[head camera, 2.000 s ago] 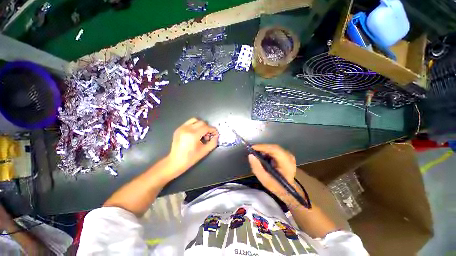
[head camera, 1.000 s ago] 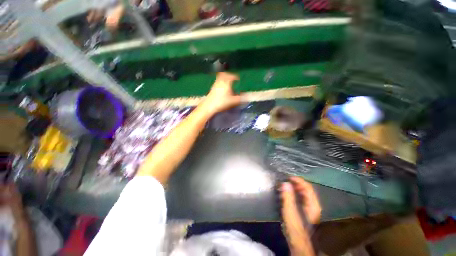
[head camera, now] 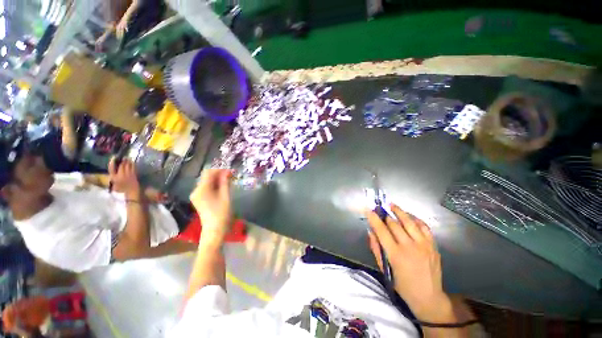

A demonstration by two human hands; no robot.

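My right hand (head camera: 412, 254) holds a slim black soldering iron (head camera: 385, 264) like a pen, its thin tip pointing away from me over the bright spot on the dark bench (head camera: 310, 218). Its black cord runs down by the wrist. My left hand (head camera: 213, 198) is raised at the bench's near left edge, just below the heap of white and reddish strip parts (head camera: 284, 129). Its fingers are curled together; I cannot tell whether they hold anything. A flat cluster of blue-silver parts (head camera: 412, 112) lies farther back, beside a white perforated piece (head camera: 465, 121).
A brown tape roll (head camera: 518, 127), thin silver wires (head camera: 508, 198) and a black round grille (head camera: 581, 188) are at right. A purple-rimmed fan (head camera: 220, 84) stands behind the heap. The green conveyor (head camera: 409, 43) runs along the back. Another person (head camera: 72, 218) sits at left.
The view has swung left. My left hand has come back from reaching toward the conveyor and is now below the heap. My right hand has the iron pointing forward over the bench.
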